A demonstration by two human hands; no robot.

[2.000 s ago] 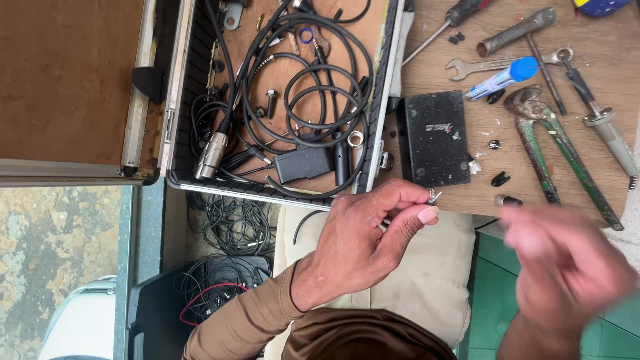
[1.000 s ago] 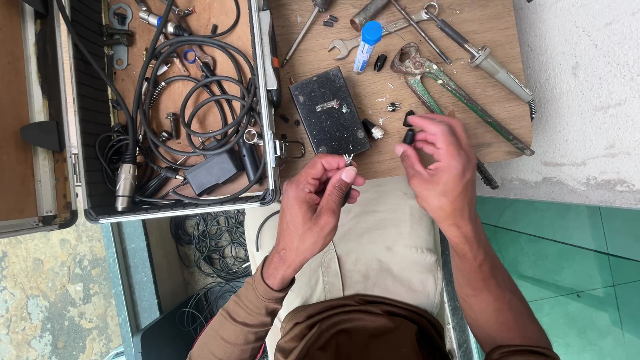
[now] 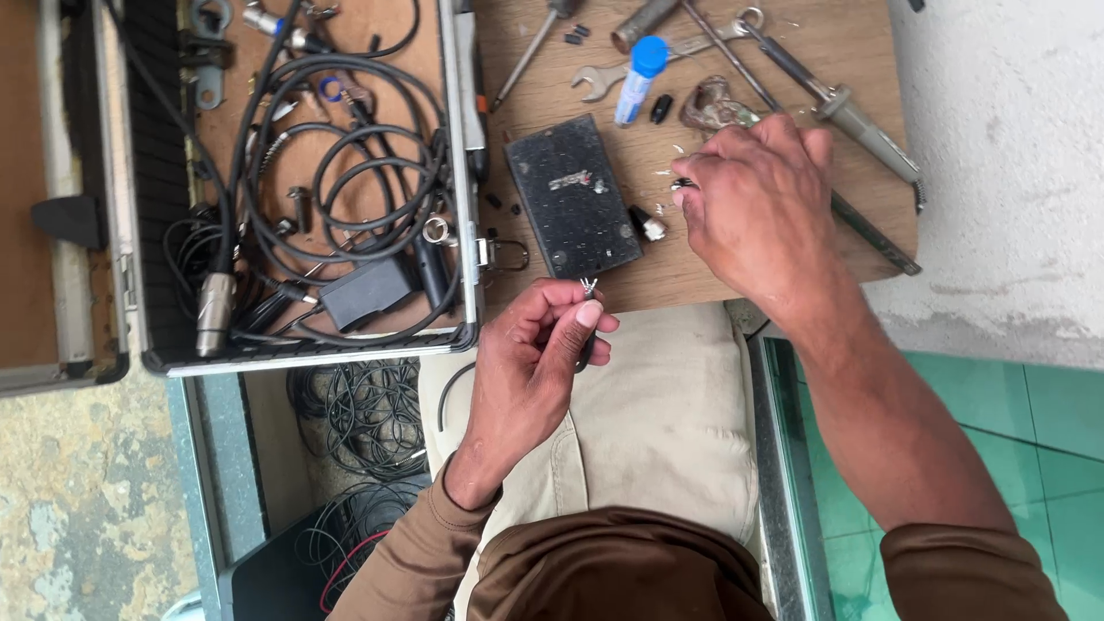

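Note:
Between the thumb and fingers of my left hand (image 3: 539,349) is a black cable (image 3: 586,343), its stripped wire ends splayed upward beside the near edge of a black metal box (image 3: 571,198). My right hand (image 3: 755,207) reaches over the wooden table (image 3: 655,267), its thumb and forefinger pinched about a small dark and silvery part (image 3: 683,184); whether the part is lifted cannot be told. A small connector with a black and a pale end (image 3: 647,224) lies between the box and my right hand. Behind them stands a blue-capped tube (image 3: 640,82).
An open case (image 3: 470,198) on the left holds coiled black cable (image 3: 345,164), an XLR connector (image 3: 215,315) and a black adapter (image 3: 369,293). Farther back lie a screwdriver (image 3: 526,56), a combination wrench (image 3: 604,79), a soldering iron (image 3: 858,121) and green-handled pliers (image 3: 871,233), partly under my right hand.
My right hand has moved away from the small black piece near it and closed its fingertips at a small part on the table. My left hand keeps its hold on the cable.

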